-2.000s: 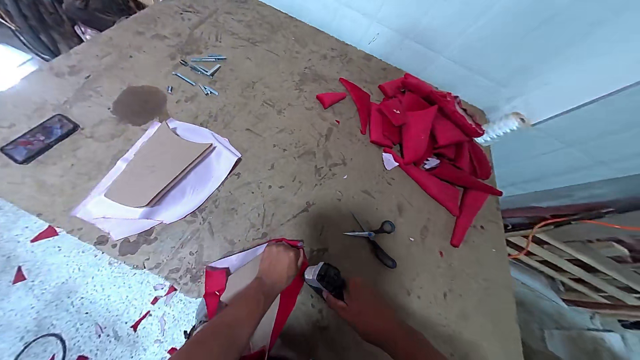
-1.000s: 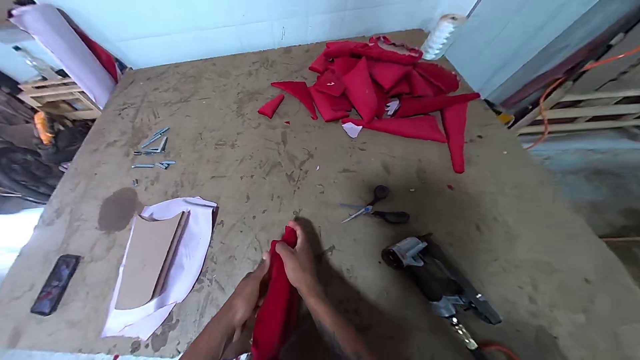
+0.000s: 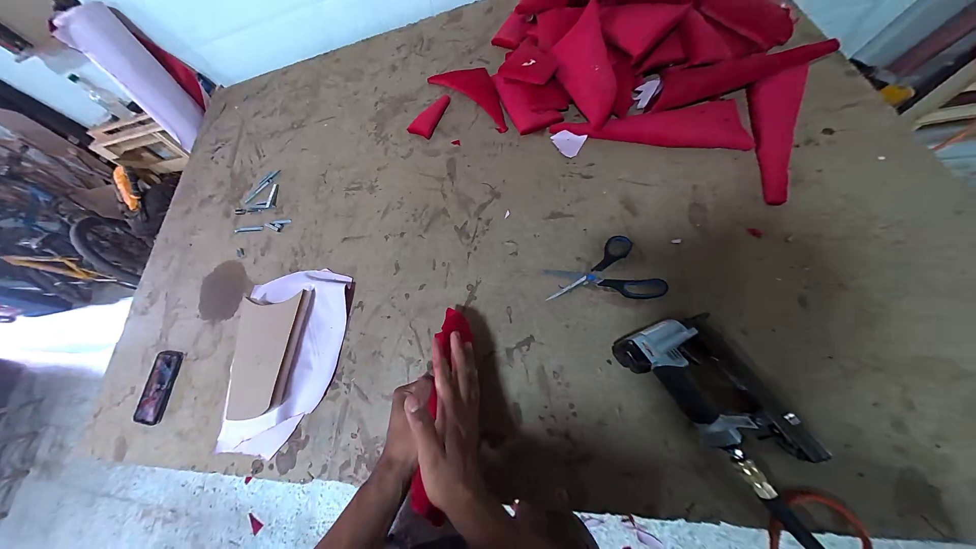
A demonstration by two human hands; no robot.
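A red fabric-covered piece [image 3: 428, 488] stands on edge near the front edge of the worktable [image 3: 381, 252]. My left hand [image 3: 408, 419] holds it from the left, fingers closed around its side. Flat against its right face lies my right hand [image 3: 454, 419], fingers extended toward the far end. Right of my hands rests a pneumatic stapler [image 3: 686, 381] on its side, joined to a hose. Scissors [image 3: 606, 278] with black handles lie spread beyond it. On the left, cut board panels [image 3: 267, 358] lie stacked on white-backed fabric [image 3: 324, 328].
Red fabric-covered pieces [image 3: 610, 69] are heaped at the far right. Loose staple strips [image 3: 263, 202] lie toward the far left, and a phone [image 3: 158, 387] sits by the left edge. An orange hose [image 3: 827, 503] curves at the front right. A fabric roll [image 3: 133, 69] leans beyond the table.
The stapler, in my right hand two seconds ago, now lies on the table. The red piece has been turned up on edge, and my right hand has flattened against it. The view has shifted.
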